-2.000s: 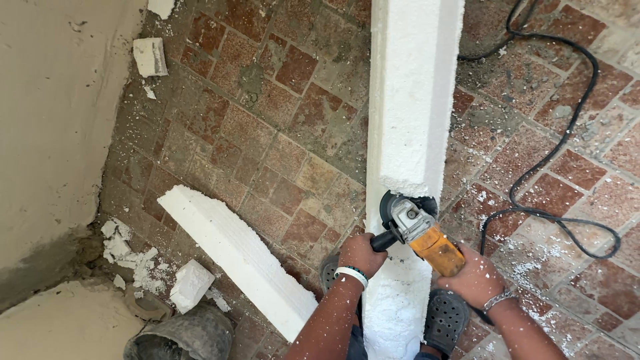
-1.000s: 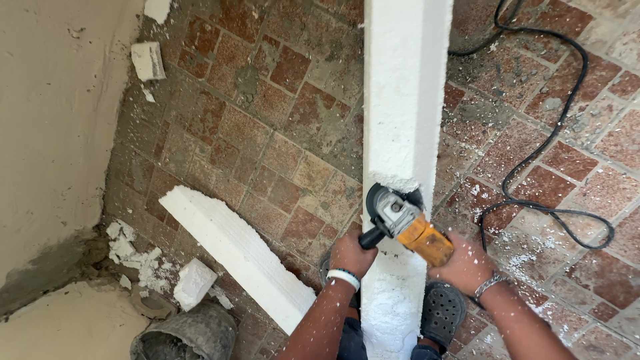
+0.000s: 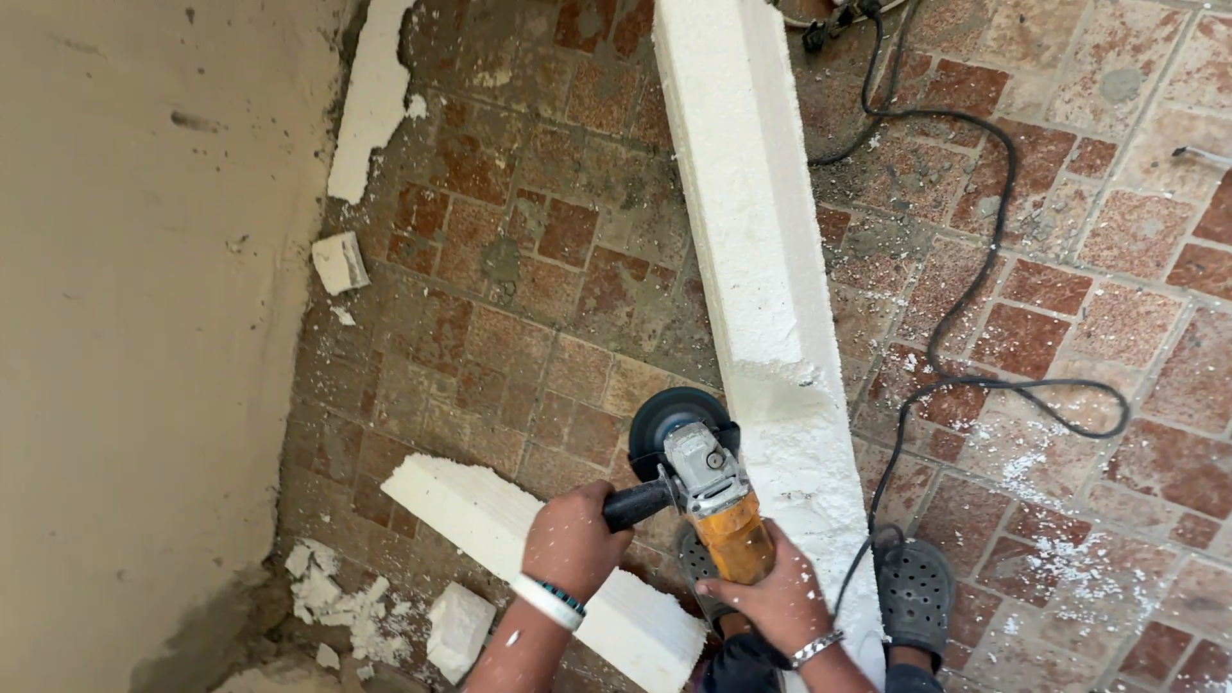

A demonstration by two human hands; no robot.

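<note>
An orange and grey angle grinder (image 3: 722,491) is held in both hands. My left hand (image 3: 576,541) is closed on its black side handle (image 3: 637,504), and my right hand (image 3: 778,589) grips the rear of the orange body. The round dark disc (image 3: 679,423) is just left of a long white foam beam (image 3: 751,221), apart from its cut face as far as the view shows. A shallow hollow (image 3: 794,390) crosses the beam's upper face, and the surface below it is rough. The beam runs from between the feet up to the top edge.
A black power cord (image 3: 1001,221) loops over the tiled floor at right. A cut foam strip (image 3: 462,500) lies behind my left hand. Foam chunks (image 3: 460,630), another strip (image 3: 371,96) and crumbs lie along the wall (image 3: 164,289). Grey clogs (image 3: 916,597) stand either side of the beam.
The grinder has come off the beam's top and moved to its left side, with both hands still on it. The view has shifted, showing more floor at the top and right.
</note>
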